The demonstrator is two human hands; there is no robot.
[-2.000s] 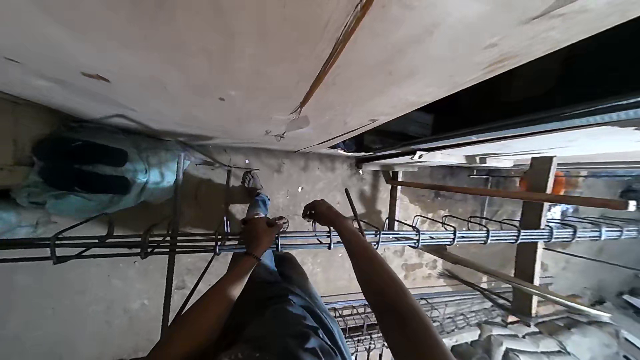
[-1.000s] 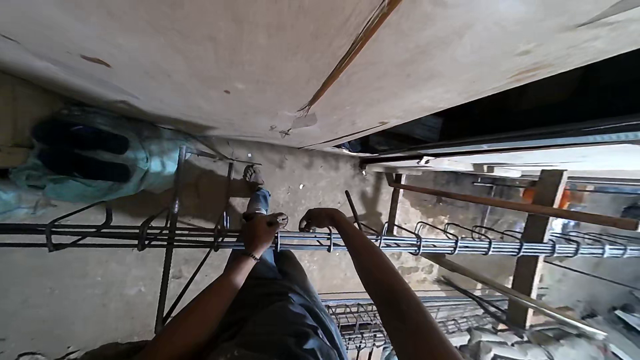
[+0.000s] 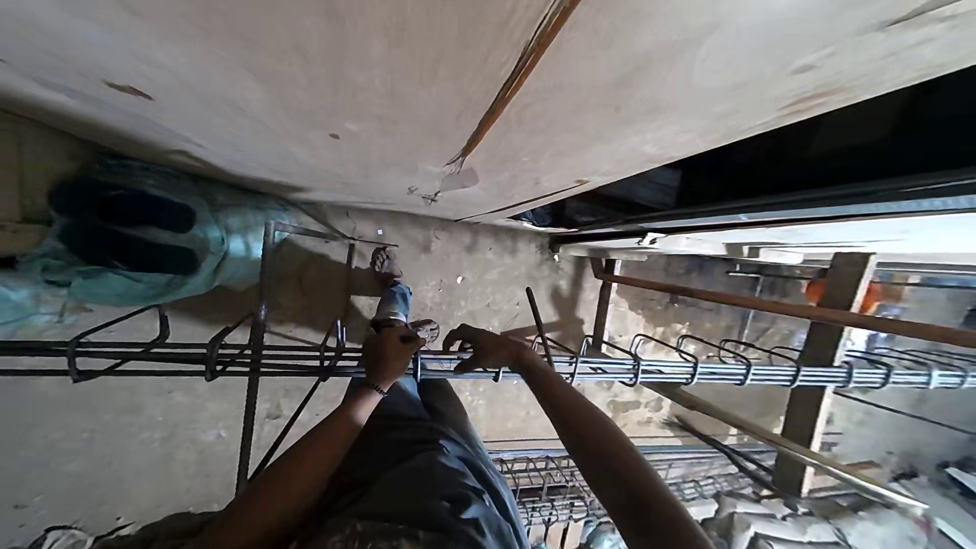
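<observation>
A bundle of long steel reinforcing bars [image 3: 663, 370] runs across the view at waist height, with bent steel stirrups [image 3: 690, 358] looped around it. My left hand [image 3: 390, 354] is closed over the bars beside one stirrup [image 3: 417, 364], a little left of the middle; its fingertips are partly hidden. Just to the right, my right hand [image 3: 482, 348] rests at the bars with bent, spread fingers, and I cannot tell if it holds anything thin. A short dark rod [image 3: 536, 316] slants up beyond my right wrist.
A steel rebar stand [image 3: 263, 290] supports the bars at left, near a teal sack [image 3: 244, 252] with dark padded items. A wooden post [image 3: 831, 305] and a rusty pipe [image 3: 732, 303] stand at right. Below lie rebar cages [image 3: 549, 488] and filled sacks [image 3: 770, 522]. A pale wall [image 3: 305, 91] slopes above.
My right hand has opened its fingers somewhat and lowered toward the bars. My left hand stays at nearly the same place on the bundle.
</observation>
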